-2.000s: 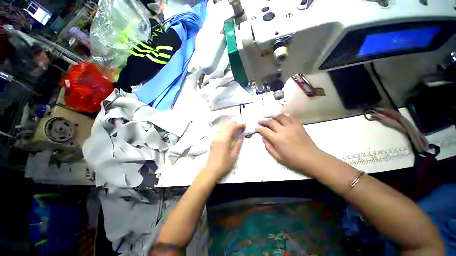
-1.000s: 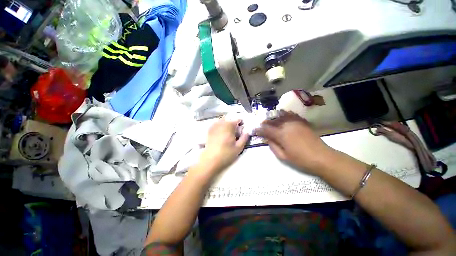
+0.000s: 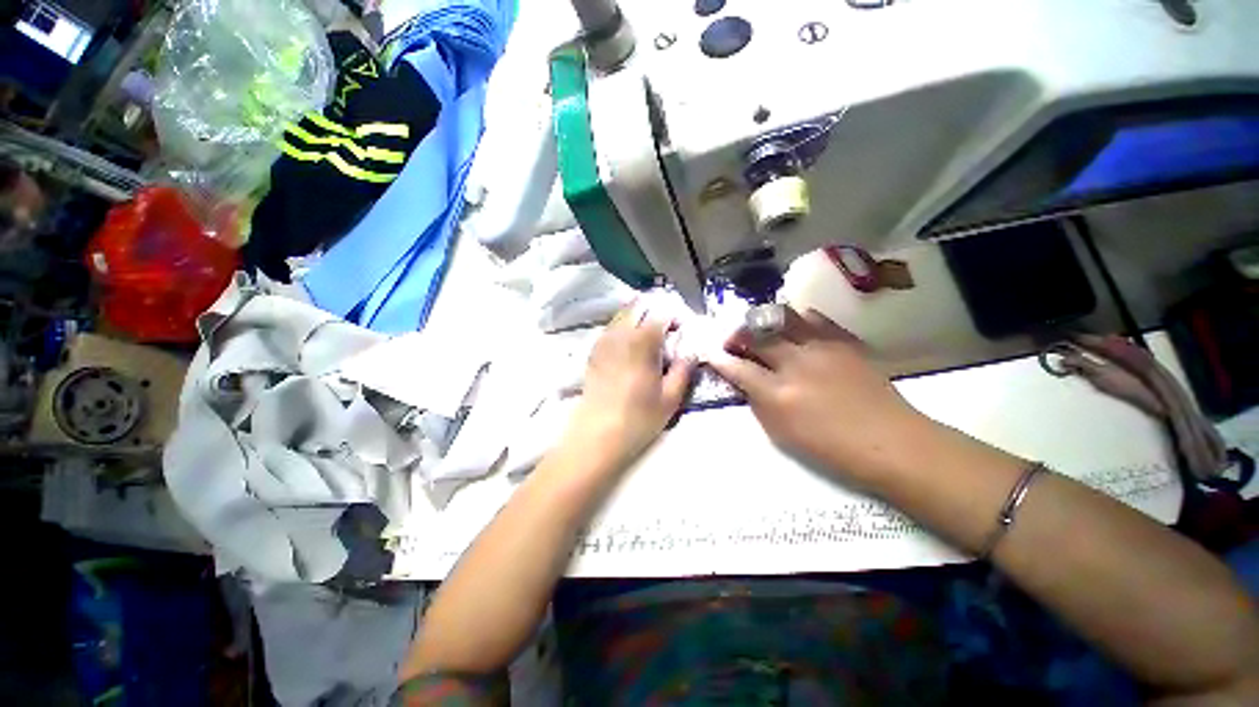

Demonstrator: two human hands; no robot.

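A small whitish fabric piece (image 3: 701,336) lies under the needle end of the white sewing machine (image 3: 884,124), brightly lit. My left hand (image 3: 628,373) presses on its left side, fingertips near the needle area. My right hand (image 3: 815,380) is on its right side, fingers bent close to the presser foot, which is mostly hidden. The thumbs are near each other in front of the needle. Whether the fingers pinch the fabric or only press it flat is hard to see. Pale grey fabric pieces (image 3: 297,414) are heaped left of my left hand.
A dark phone (image 3: 1019,276) and a small red metal item (image 3: 852,268) lie on the bed at right. A brownish-pink strap (image 3: 1139,394) lies beyond my right forearm. Blue fabric (image 3: 414,228), striped black cloth (image 3: 362,152) and a red bag (image 3: 163,263) are at left.
Since the first frame the view has shifted, and the machine looks closer. Both hands have moved nearer to the needle area. Since the second frame the hands have moved only slightly.
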